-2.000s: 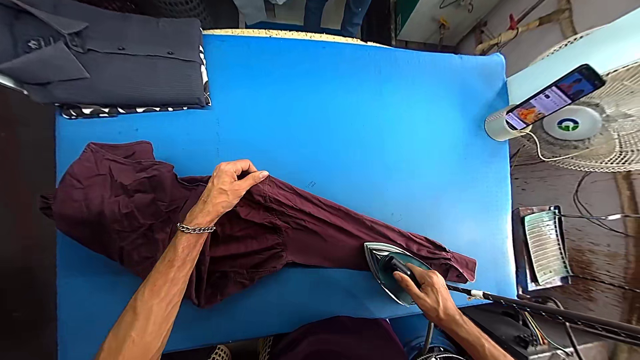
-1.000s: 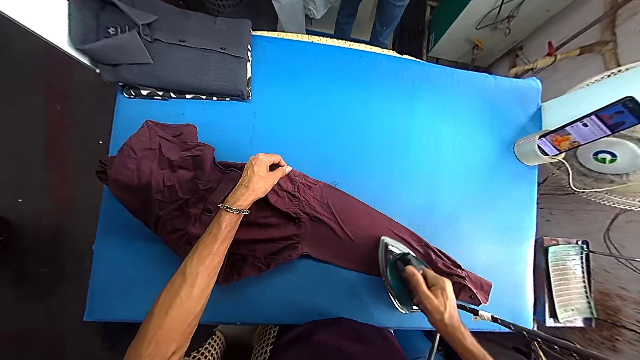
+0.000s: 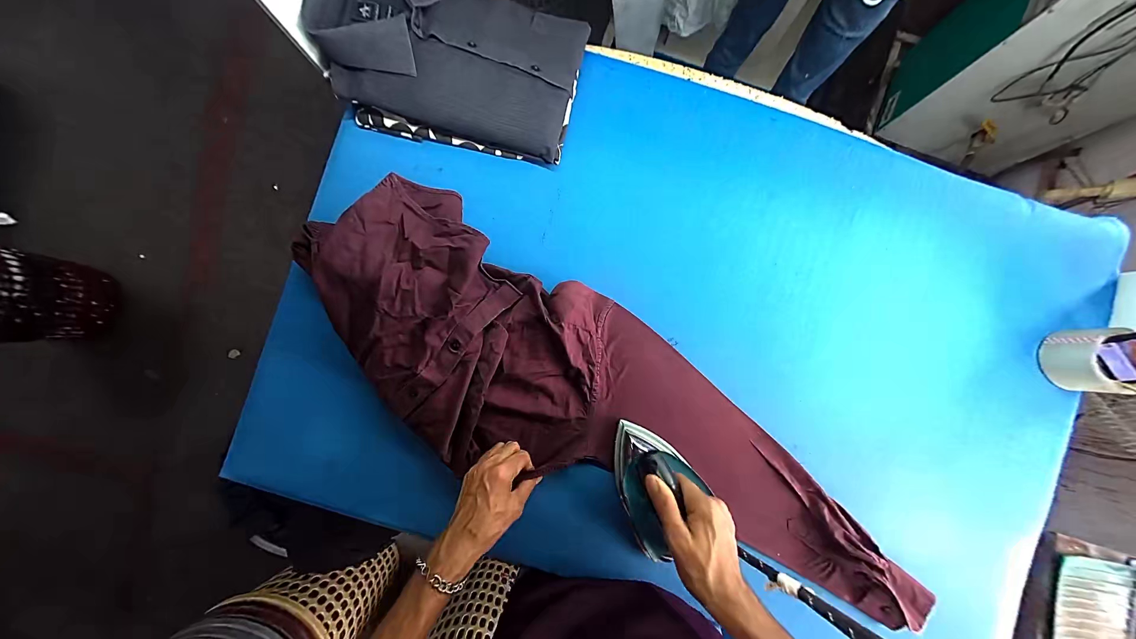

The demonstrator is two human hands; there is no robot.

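Note:
A maroon button-up shirt [image 3: 426, 311] lies rumpled on a blue-covered table [image 3: 843, 311], one sleeve [image 3: 692, 408] stretched toward the lower right. With thumb and fingers my left hand [image 3: 493, 493] pinches the shirt's lower edge near the underarm; a chain bracelet circles that wrist. My right hand [image 3: 701, 537] grips the handle of an electric iron [image 3: 652, 488], whose tip rests on the upper sleeve near the shoulder seam and whose rear lies over the blue cover. The sleeve is fairly smooth by the shoulder and creased toward the cuff [image 3: 910, 599].
Folded dark grey shirt [image 3: 479, 71] on a black-and-white patterned cloth [image 3: 444, 138] at the table's back left. The iron's cord [image 3: 808, 599] runs to the lower right. A phone [image 3: 1120, 357] leans by a white cylinder [image 3: 1078, 359] at the right edge. A person's jeans [image 3: 830, 44] show beyond the table.
My left hand has left the shoulder's upper side and now holds the lower edge. The iron in my right hand has moved up the sleeve from near the cuff toward the shoulder. The view has shifted.

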